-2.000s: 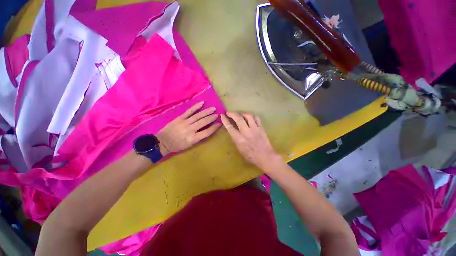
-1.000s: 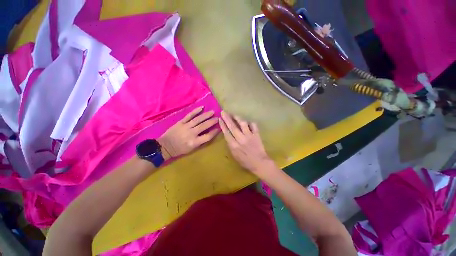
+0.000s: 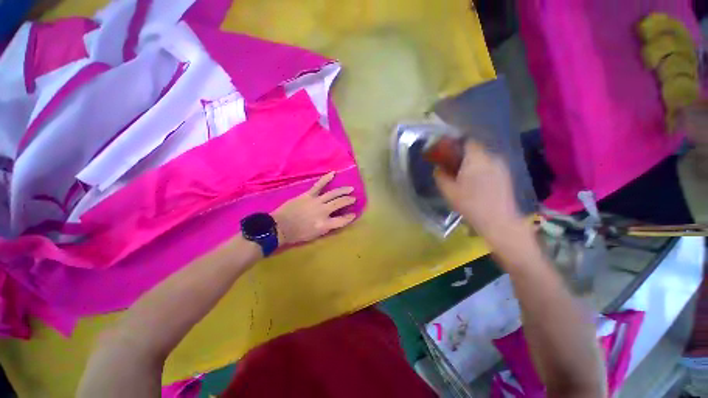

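The hot-pink garment (image 3: 225, 175) lies on the yellow table cover at the left, its white inner side crossed by pink strips. My left hand (image 3: 317, 214) lies flat on the pink edge panel near its right corner, fingers spread, holding nothing. My right hand (image 3: 475, 186) is closed around the red-brown handle of the steam iron (image 3: 417, 167). The iron is blurred, right of the garment and apart from it, partly over the grey pad. My hand and forearm hide part of the iron.
The grey rest pad (image 3: 497, 116) is at the table's right end. The yellow table cover (image 3: 310, 272) has its near edge by my body. Magenta cloth (image 3: 598, 93) is at the right, with part of a person's hand (image 3: 693, 124) at the picture's edge. More pink cloth (image 3: 508, 354) lies below right.
My right hand has left the garment's corner and taken hold of the iron's handle. My left hand stays on the edge panel. The view has shifted, with more magenta cloth showing.
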